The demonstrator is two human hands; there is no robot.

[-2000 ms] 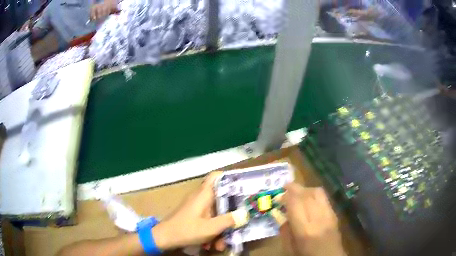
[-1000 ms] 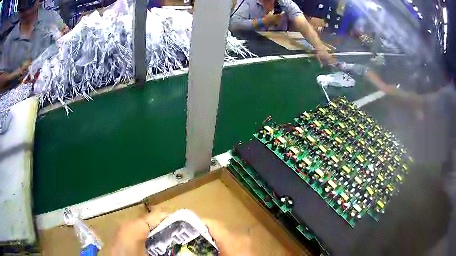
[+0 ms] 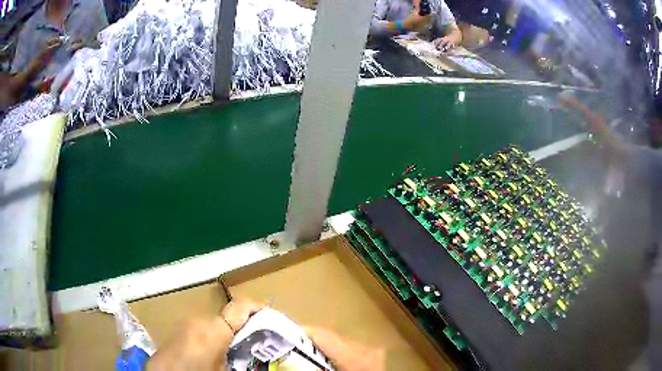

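The white housing shell (image 3: 272,335) is at the bottom centre, cut off by the lower edge, over a brown cardboard tray. Part of a circuit board with a yellow block (image 3: 292,361) shows inside it. My left hand (image 3: 199,339) grips the shell's left side; the hand is blurred. My right hand (image 3: 356,349) is at the shell's right side, blurred and cut off by the edge, its fingers mostly hidden. A clear plastic bag (image 3: 132,326) lies by the blue band on my left wrist.
The PCB stack (image 3: 501,235) with black sheet (image 3: 435,264) stands at right. The cardboard tray (image 3: 308,282) lies below a green conveyor (image 3: 174,196) with a grey post (image 3: 327,123). White cords (image 3: 167,58) are heaped beyond, with people behind. A white board (image 3: 25,217) is at left.
The view has swung right, so the PCB stack shows more fully. The shell has gone from flat and fully visible to tilted and cut off low. A white bagged item on the conveyor has left its place.
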